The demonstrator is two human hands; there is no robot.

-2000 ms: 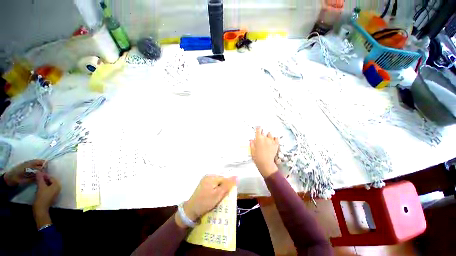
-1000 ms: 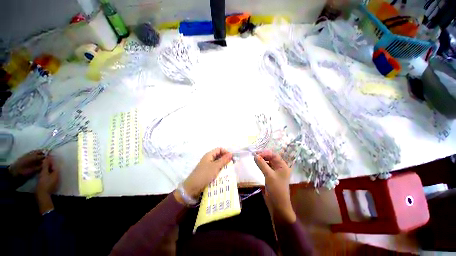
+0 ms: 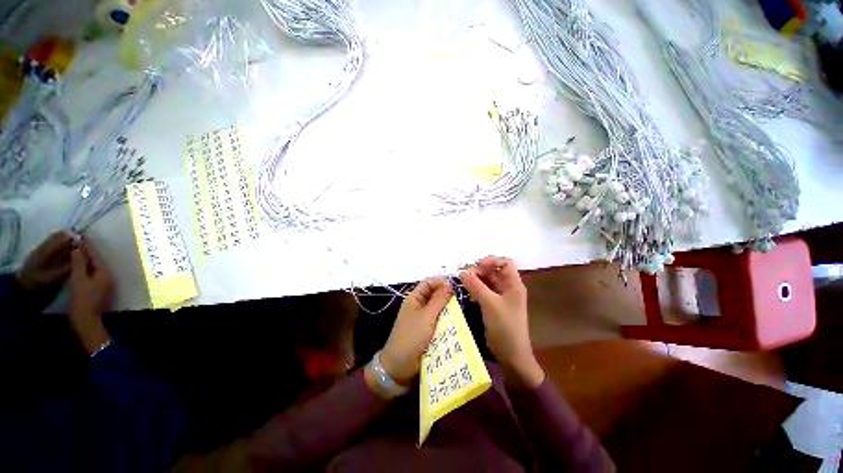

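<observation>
My left hand (image 3: 414,331) holds a yellow label sheet (image 3: 451,369) with rows of black-printed labels; the sheet hangs below the fingers. My right hand (image 3: 497,305) is beside it, fingertips pinched at the top of the sheet. A thin pale cable (image 3: 374,297) runs from the table edge to the fingertips of both hands. The fingertips nearly meet, and any small label between them is too small to tell. The working bunch of cables (image 3: 294,220) curves on the table ahead, with dark tips at its right end above a small yellow paper (image 3: 488,170).
A hank with white ends (image 3: 638,185) lies at right, another hank (image 3: 760,175) beyond it. Spare label sheets (image 3: 222,189) lie left. A red stool (image 3: 781,294) stands at right. Another person's hands (image 3: 88,277) hold wires at far left.
The view has tilted down. My right hand has come from the table to my left hand, and both are now below the table edge. The cable at the fingertips now shows.
</observation>
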